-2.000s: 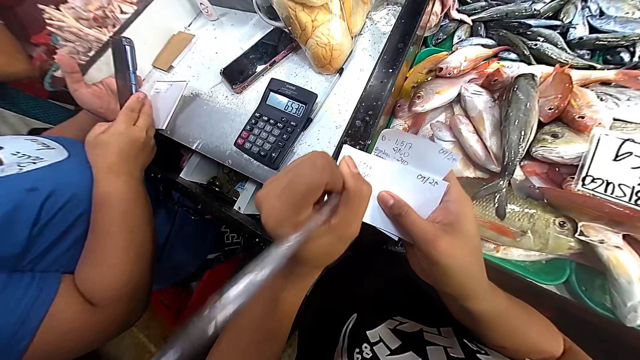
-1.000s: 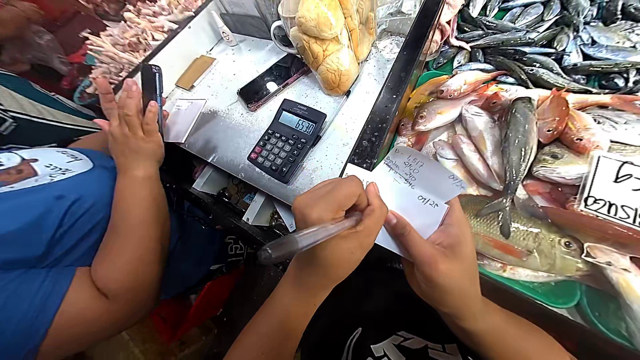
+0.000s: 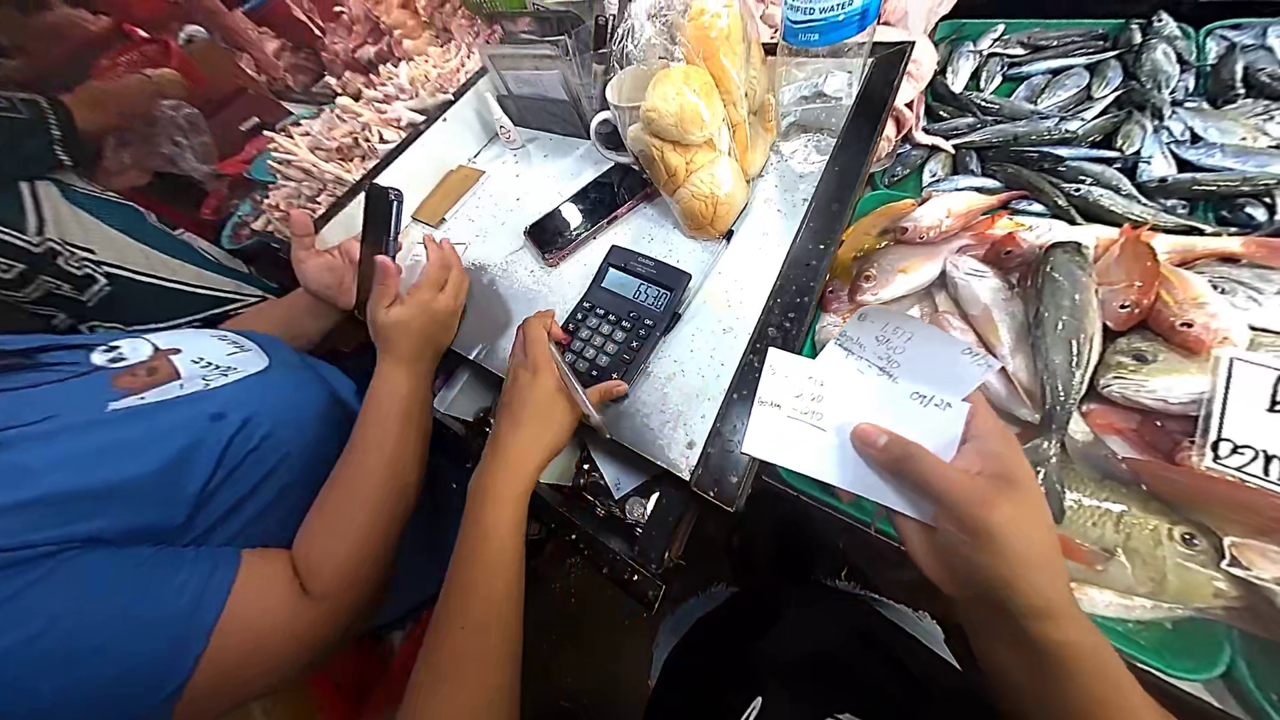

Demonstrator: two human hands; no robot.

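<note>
My left hand (image 3: 540, 395) holds a pen (image 3: 576, 388) at the lower left edge of a black Casio calculator (image 3: 625, 315); its thumb is by the bottom keys. The calculator lies on the white, speckled tabletop and its display shows digits. My right hand (image 3: 985, 520) grips two overlapping paper slips (image 3: 850, 425) with handwriting, thumb on top, over the tray's edge beside the fish.
Bread in a plastic bag (image 3: 700, 140), a phone (image 3: 588, 212), brown cardboard (image 3: 448, 195) and a water bottle (image 3: 825, 60) stand or lie on the table. Another person's hands (image 3: 415, 300) hold a phone at left. Fish (image 3: 1075, 320) fill green trays at right.
My left hand has moved left, away from the paper slips, to the calculator, with the pen still in it. My right hand still holds the slips. The view has shifted somewhat.
</note>
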